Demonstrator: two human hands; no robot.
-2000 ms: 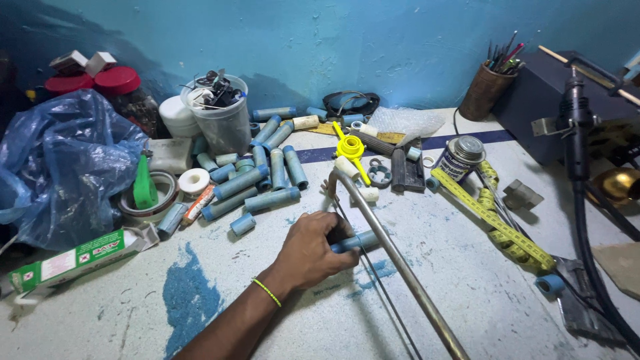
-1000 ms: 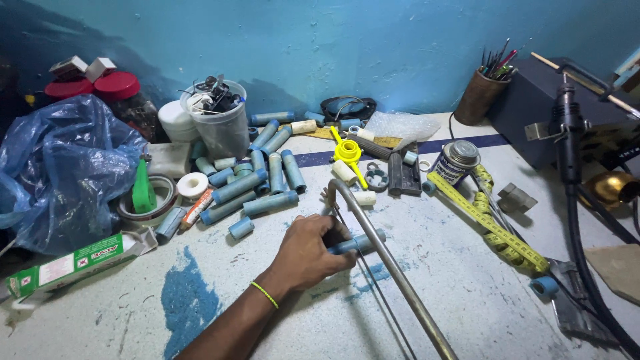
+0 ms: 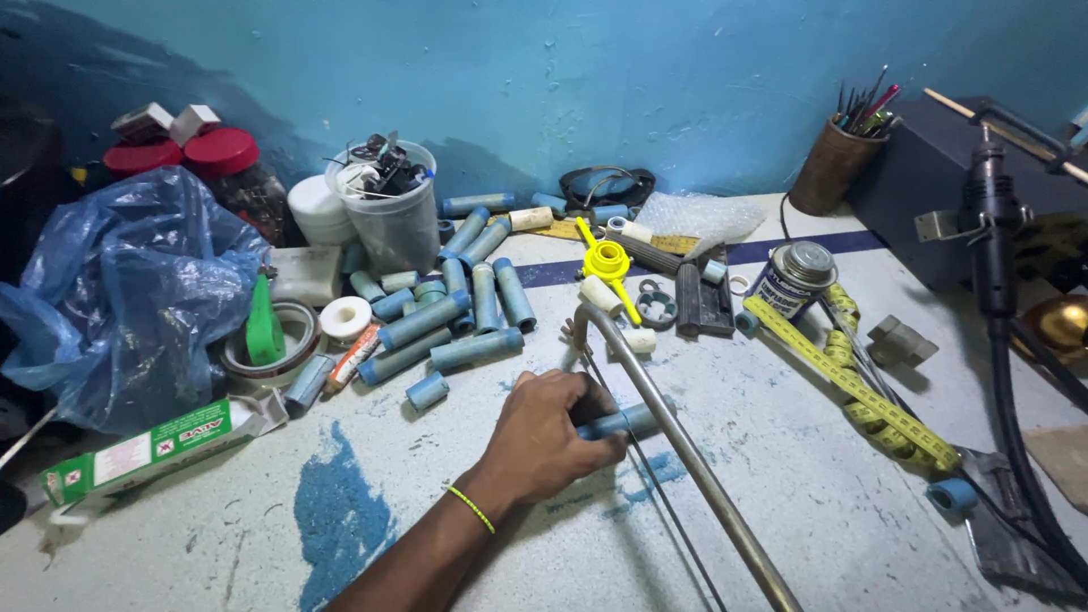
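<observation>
My left hand [image 3: 548, 438], a beaded yellow-green band on its wrist, grips a blue plastic pipe piece [image 3: 648, 418] against the worktop. Across the pipe, just right of my fingers, lies the thin blade of a hacksaw [image 3: 699, 442] with a tubular metal frame. The saw runs out at the bottom edge; its handle and my right hand are not seen. Blue sawdust [image 3: 654, 480] lies around and below the pipe. Beyond my left hand are several blue pipe pieces [image 3: 476, 348] and a yellow plastic tool [image 3: 605, 262].
At left are a blue plastic bag [image 3: 136, 297], a green-and-white box [image 3: 153, 446] and tape rolls [image 3: 280, 340]. A tub of small parts [image 3: 387, 217] stands by the wall. At right are a metal can [image 3: 790, 276], a yellow measuring tape [image 3: 858, 382] and a black-handled tool on a stand [image 3: 990, 221].
The hacksaw has shifted slightly along its length, its blade still across the pipe. My left hand stays on the pipe.
</observation>
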